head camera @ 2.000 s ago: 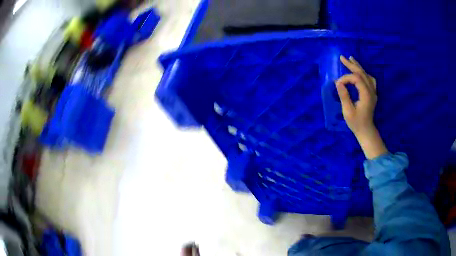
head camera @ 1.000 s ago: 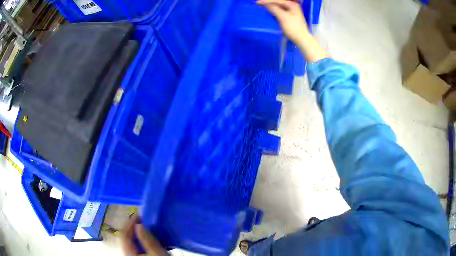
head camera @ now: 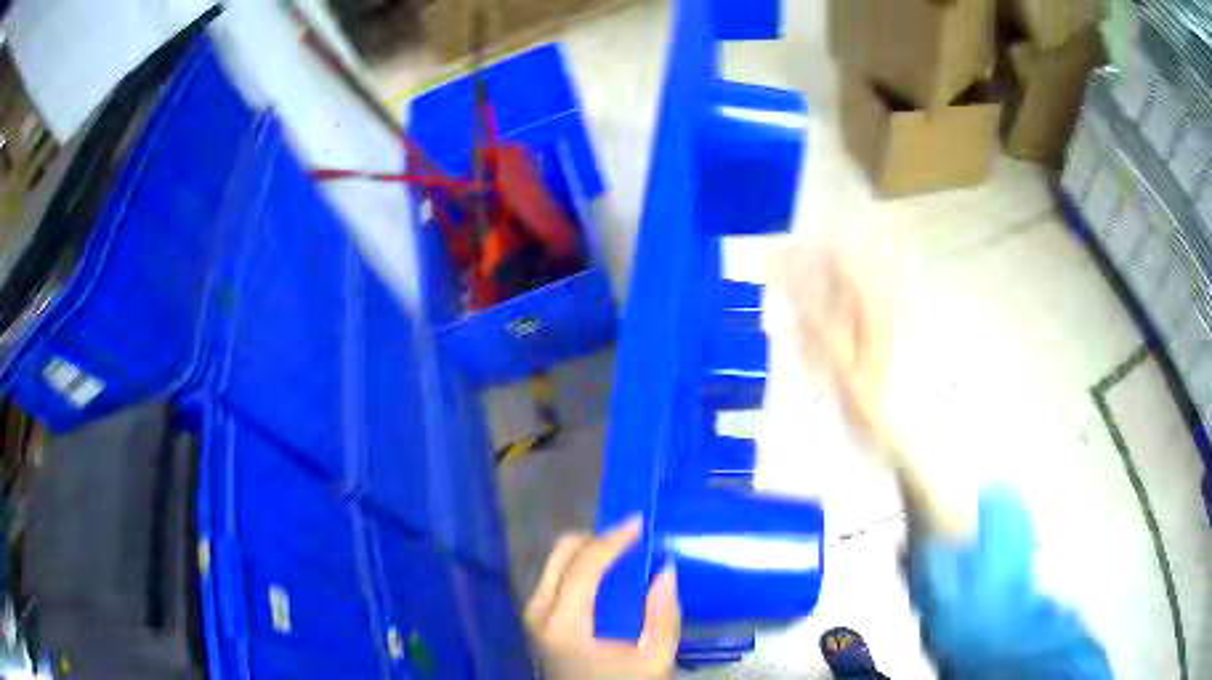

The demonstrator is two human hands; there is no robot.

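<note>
A blue plastic pallet [head camera: 647,359] stands on edge in front of me, seen nearly edge-on, with its stubby feet pointing right. My left hand [head camera: 601,604] grips its near edge at the bottom of the view, thumb on the foot side and fingers on the deck side. My right hand [head camera: 831,319] is blurred and held to the right of the pallet's feet, apart from them. It looks empty, but the blur hides its fingers.
Stacked blue bins [head camera: 299,306] stand close on the left, one with dark sheets [head camera: 100,531]. A blue bin [head camera: 532,332] with red items stands beyond. Open cardboard boxes [head camera: 930,144] are at the upper right, grey-white stacked goods [head camera: 1154,199] at the right edge. A shoe [head camera: 845,651] shows below.
The view has swung right. The pallet has turned from showing its underside to nearly edge-on. My right hand has come off its top edge; my left hand still holds the near edge.
</note>
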